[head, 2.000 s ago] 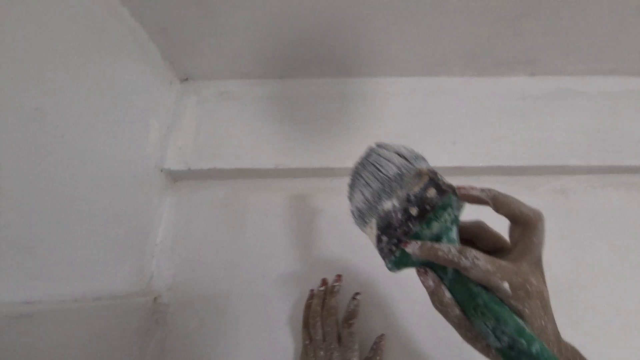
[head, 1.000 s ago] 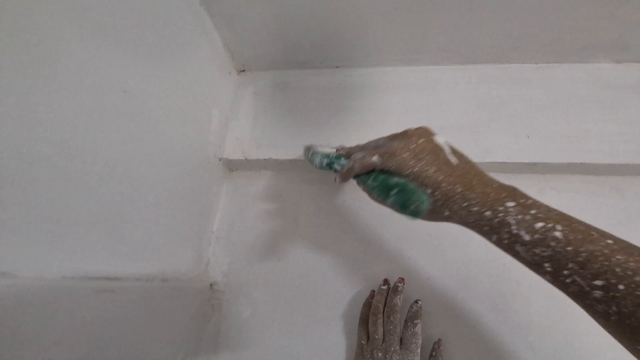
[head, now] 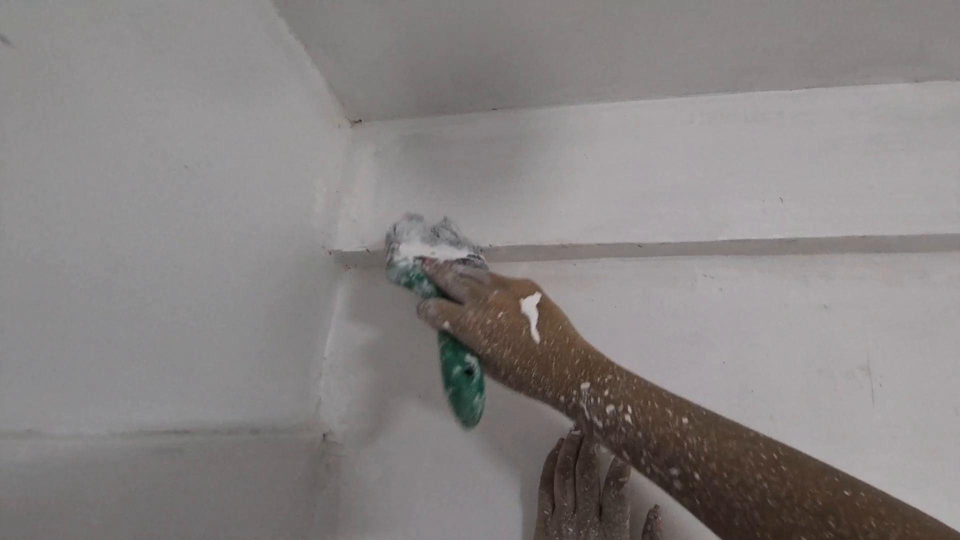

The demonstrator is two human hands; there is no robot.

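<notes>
My right hand (head: 495, 322), speckled with white paint, grips a paintbrush with a green handle (head: 462, 382) near its ferrule. The handle points down, and the paint-coated bristles (head: 431, 229) are up against the white wall at the narrow ledge (head: 645, 249), close to the inner corner. A wet white blob lies on the back of that hand. My left hand (head: 581, 487) rests with spread fingers on the wall below, partly behind my right forearm; it holds nothing.
The left wall (head: 165, 225) meets the front wall (head: 750, 337) in a vertical corner. Above is the ceiling (head: 600, 45). A horizontal edge (head: 150, 433) crosses the left wall low down. Small rough spots mark the corner joints.
Two seconds ago the brush was held up in front of the wall, bristles in full view. My right hand has since carried it to the ledge, and now its handle points down.
</notes>
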